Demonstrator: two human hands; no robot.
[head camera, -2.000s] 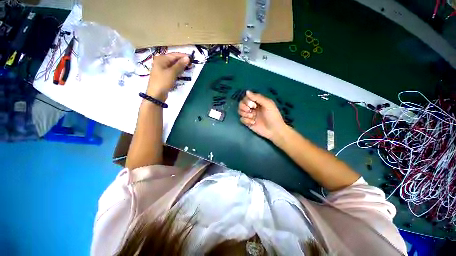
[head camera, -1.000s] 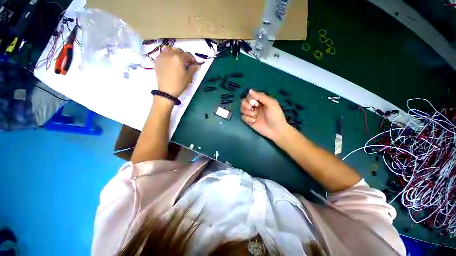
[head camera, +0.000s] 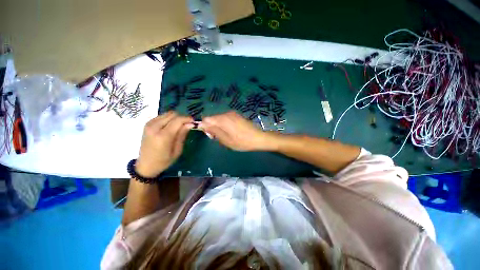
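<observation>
My left hand (head camera: 162, 141), with a dark bracelet at the wrist, and my right hand (head camera: 231, 131) meet fingertip to fingertip over the green surface (head camera: 242, 162). Both pinch one small dark part (head camera: 196, 125), mostly hidden by the fingers; its exact shape cannot be told. Black connector housings (head camera: 269, 108) lie scattered and heaped just beyond and right of my hands. A few small silvery pieces (head camera: 280, 125) lie at their near edge. Thin metal pins (head camera: 126, 101) lie piled on the white sheet (head camera: 113, 142) at left.
A cardboard sheet (head camera: 116, 31) lies behind, with dark leads at its edge. A clear plastic bag (head camera: 50, 108) and red-orange-handled pliers (head camera: 20, 136) are at left. A pale-handled knife (head camera: 327, 112) and a tangled heap of cable leads (head camera: 426, 95) lie right. Yellow rubber bands (head camera: 273, 23) lie beyond.
My left hand has come from the back of the white sheet to meet my right hand, which moved left. The view has shifted and turned, and the pin pile is uncovered.
</observation>
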